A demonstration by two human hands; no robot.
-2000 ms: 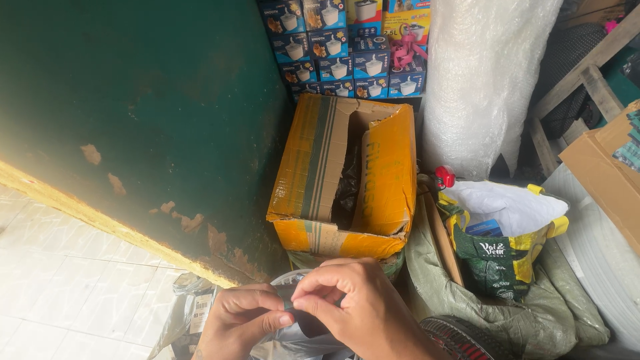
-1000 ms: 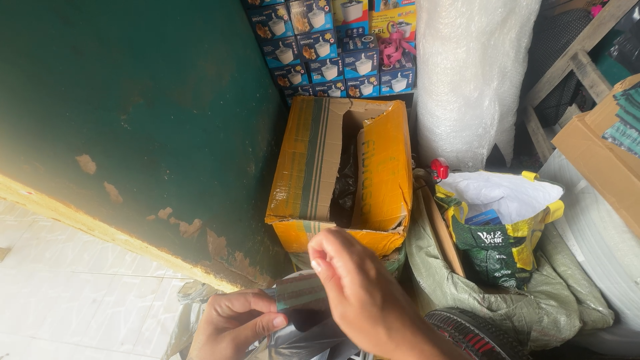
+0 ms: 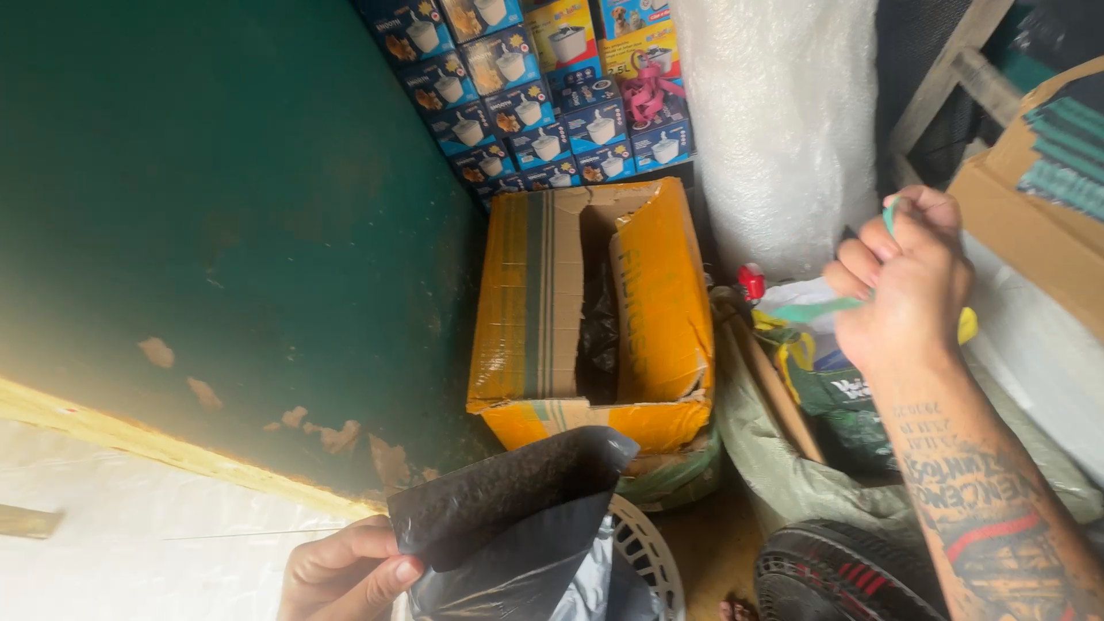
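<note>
My left hand (image 3: 354, 569) pinches the edge of a dark plastic mailing bag (image 3: 509, 517) between thumb and fingers at the bottom centre. The bag's flap stands up and its silvery-grey side shows lower down. Away to the right, my right hand (image 3: 906, 267) is raised over a yellow and green shopping bag (image 3: 849, 414), its fingers curled on a thin green strip (image 3: 815, 309) that trails to the left. Under the mailing bag, a white slotted plastic basket (image 3: 647, 552) partly shows.
An open yellow-taped cardboard box (image 3: 543, 293) stands ahead, with stacked printed boxes (image 3: 535, 103) behind it. A bubble wrap roll (image 3: 776, 129) is upright to its right. A green wall (image 3: 216, 216) borders the left, and a black fan (image 3: 845, 569) sits low at the right.
My right hand has moved from beside my left hand out to the right with the green strip. The dark bag's flap now stands up in view at my left hand.
</note>
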